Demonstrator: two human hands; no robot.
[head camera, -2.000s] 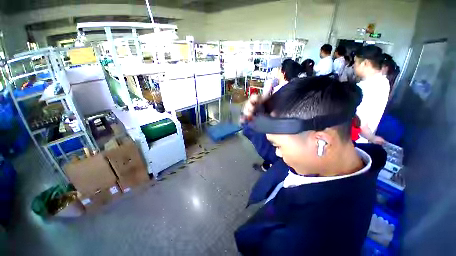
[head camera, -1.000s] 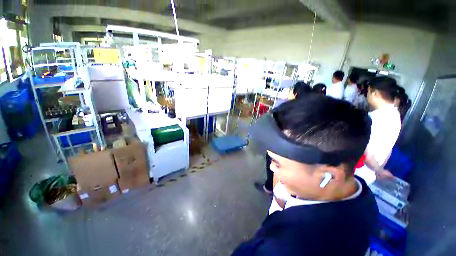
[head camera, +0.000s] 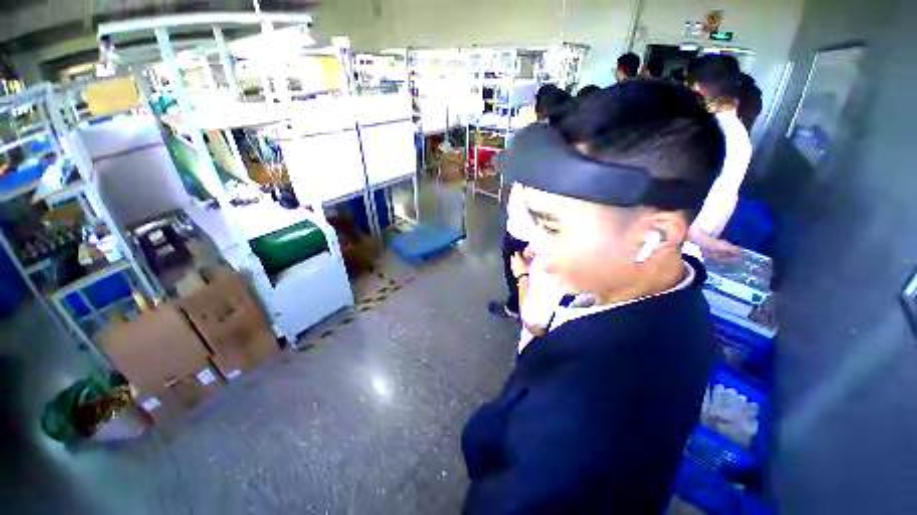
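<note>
Neither my left hand nor my right hand is in the picture. Nearest in front of me stands a person in a dark jacket (head camera: 593, 402) with a pale collar. A black head strap (head camera: 593, 181) goes round this person's head, and a small white earbud (head camera: 651, 245) sits in the ear. One of this person's hands is near the mouth, partly hidden by the face.
A white conveyor end with a green belt (head camera: 289, 246) and cardboard cartons (head camera: 156, 347) stand left. A green sack (head camera: 90, 407) is beside them. A low blue platform (head camera: 426, 240) lies on the floor. Blue crates (head camera: 769, 387) line the right wall; more people (head camera: 726, 171) stand behind.
The view has shifted and tilted. The near person's raised hand has moved from the forehead strap down to near the mouth.
</note>
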